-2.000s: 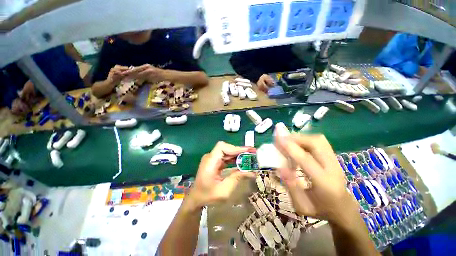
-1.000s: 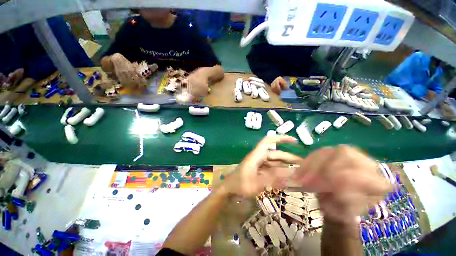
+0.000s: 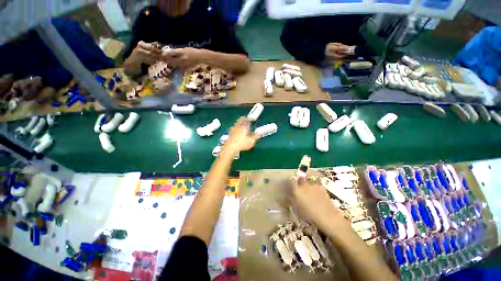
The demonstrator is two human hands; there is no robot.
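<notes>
My left hand (image 3: 240, 137) reaches over the green belt, among white oval housings. One housing (image 3: 266, 130) lies just right of its fingers and others lie partly behind the hand; whether it grips one cannot be told. My right hand (image 3: 312, 198), slightly blurred, is over the brown board with a beige back cover (image 3: 303, 166) sticking up at its fingertips. A pile of beige back covers (image 3: 298, 247) lies below it on the board, and a row of them (image 3: 351, 197) lies to its right.
A clear tray (image 3: 426, 219) of open units with blue cells is at right. White paper (image 3: 181, 219) with small dark green dots and loose blue cells (image 3: 88, 252) are at left. The belt (image 3: 285, 156) crosses ahead. People sit opposite, below a power strip (image 3: 362, 8).
My hands, together earlier, are now apart: the left has moved forward onto the belt, the right down to the beige covers. The housing seen in my hands earlier is no longer between them.
</notes>
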